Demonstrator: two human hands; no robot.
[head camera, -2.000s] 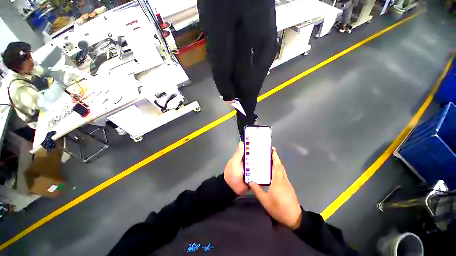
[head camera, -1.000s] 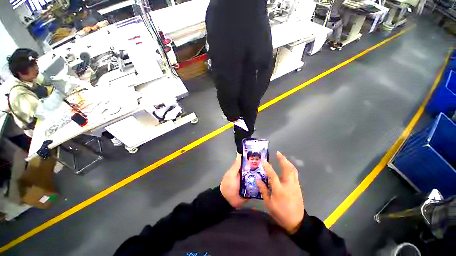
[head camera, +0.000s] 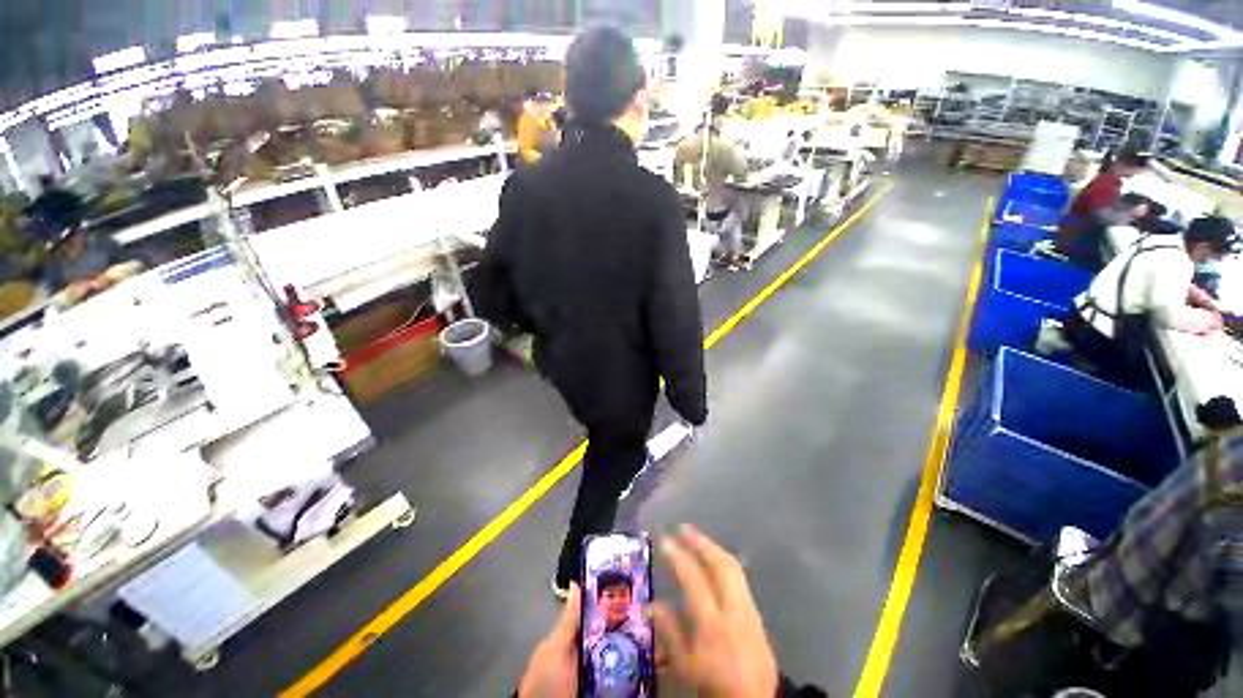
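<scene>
A smartphone (head camera: 618, 620) with a lit screen showing a picture of a person stands upright at the bottom centre, its lower end cut off by the picture's edge. My left hand (head camera: 552, 657) holds it by its left side; only part of this hand shows. My right hand (head camera: 716, 627) is at the phone's right side, slightly blurred, with its fingers raised and apart, and holds nothing that I can see.
A person in black (head camera: 600, 259) stands just ahead, holding a white paper (head camera: 665, 442). Blue bin carts (head camera: 1056, 430) line the aisle's right side, with seated workers beyond. Sewing benches (head camera: 293, 457) and a grey bin (head camera: 468, 346) are on the left. Yellow lines (head camera: 911, 573) edge the grey floor.
The view has tilted up along the aisle. The phone and hands sit lower in the picture. The person in black shows from behind, head included. My right fingers have lifted off the screen.
</scene>
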